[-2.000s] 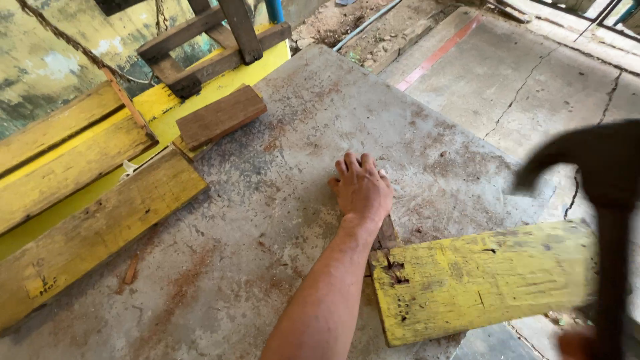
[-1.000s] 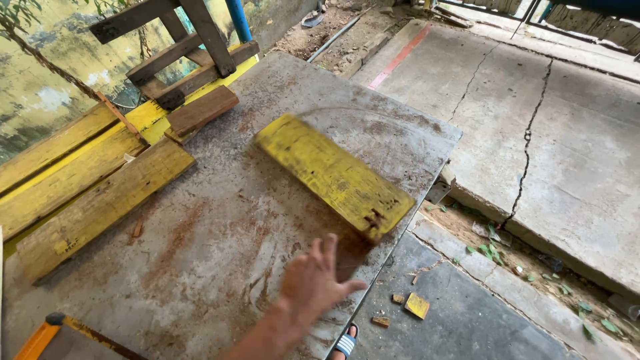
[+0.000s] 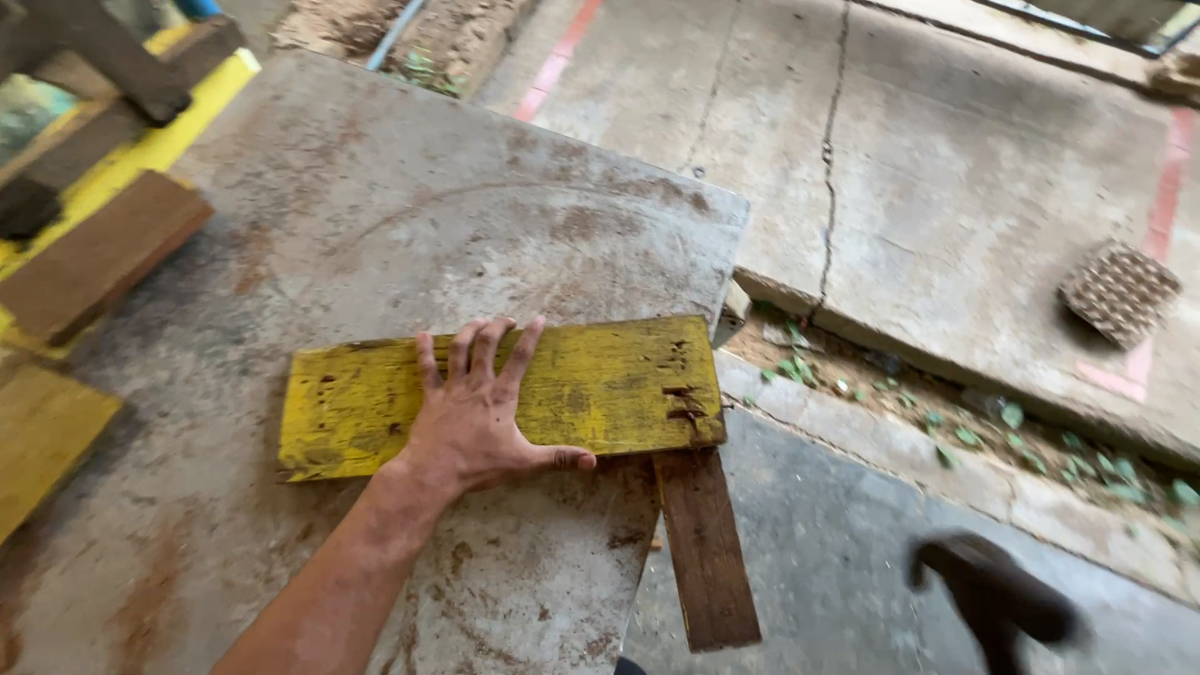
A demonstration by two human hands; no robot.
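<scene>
My left hand (image 3: 478, 412) lies spread, fingers apart, on a yellow-painted wooden board (image 3: 600, 384) near the corner of the metal-topped table. The board's right end has splintered holes. From beneath that end a brown wooden strip (image 3: 708, 553) sticks out past the table edge. A claw hammer (image 3: 994, 581), blurred, is raised at the lower right, over the floor; its handle runs out of the frame and my right hand is not visible.
The stained table (image 3: 441, 225) has a brown wood block (image 3: 103, 258) and another yellow board (image 3: 47, 431) at its left. Beyond the right edge are a cracked concrete slab (image 3: 947, 187), a plant-filled gap and a patterned block (image 3: 1120, 292).
The yellow board has turned and lies nearly crosswise, with my left hand now flat on it. The brown strip shows under its end. The hammer is back in view at the right.
</scene>
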